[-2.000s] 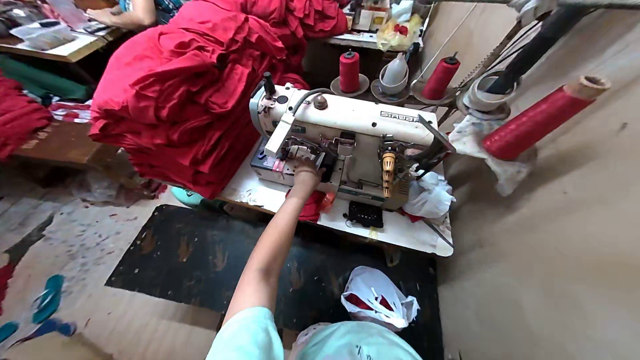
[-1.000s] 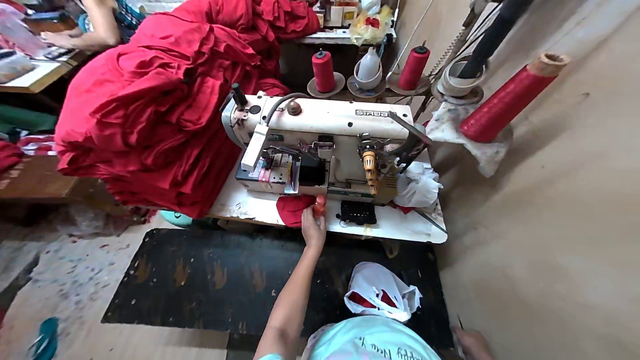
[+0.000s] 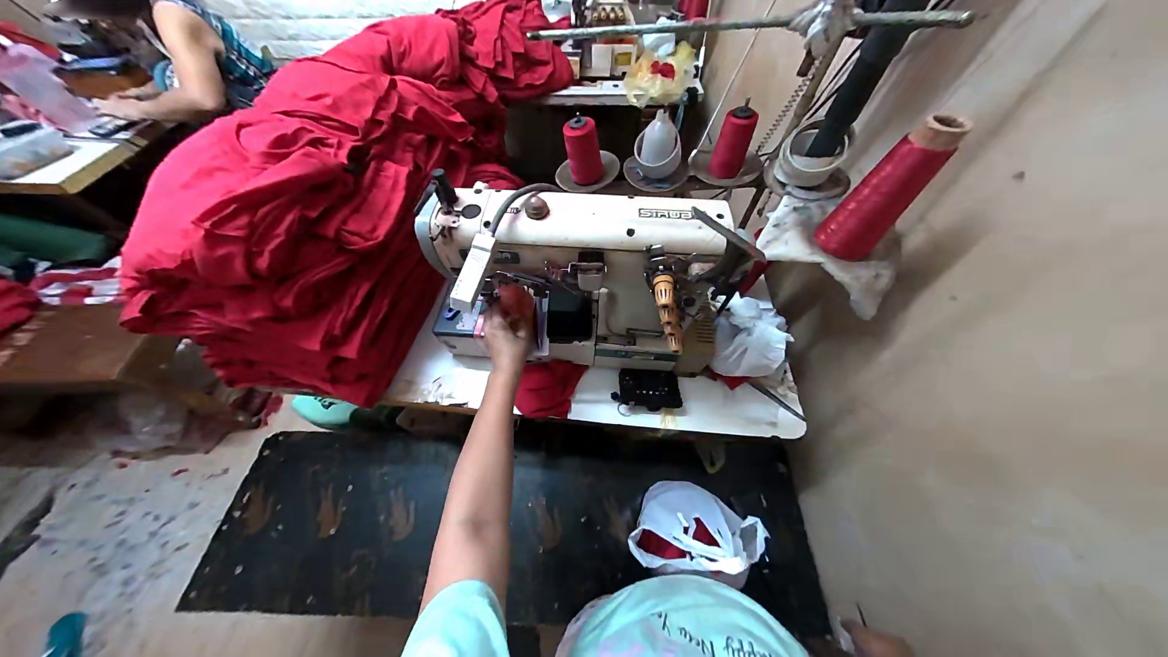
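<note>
Reaching to the needle area of an industrial sewing machine [image 3: 584, 214], my left hand [image 3: 506, 336] is closed on a small red-orange object [image 3: 516, 303], whose kind is too blurred to tell. Below the machine bed, red fabric [image 3: 547, 388] lies on the white sewing table [image 3: 598, 406], just right of my left wrist. A small black tray or box [image 3: 650, 389] sits farther right on that table. My right hand [image 3: 874, 641] shows only partly at the bottom right edge, low beside the wall; a thin dark tip sticks up by it, and its grip is unclear.
A big pile of red fabric [image 3: 301, 201] rises left of the machine. Red thread cones [image 3: 582, 151] stand behind it, and a larger cone [image 3: 890, 187] leans near the wall [image 3: 1022, 383]. A white plastic bag [image 3: 698, 529] is below the table. Another person [image 3: 196, 59] sits at far left.
My left hand has moved from the table's front edge, where it held the red-orange object a second ago, back up to the needle area. My right hand stays low at the right.
</note>
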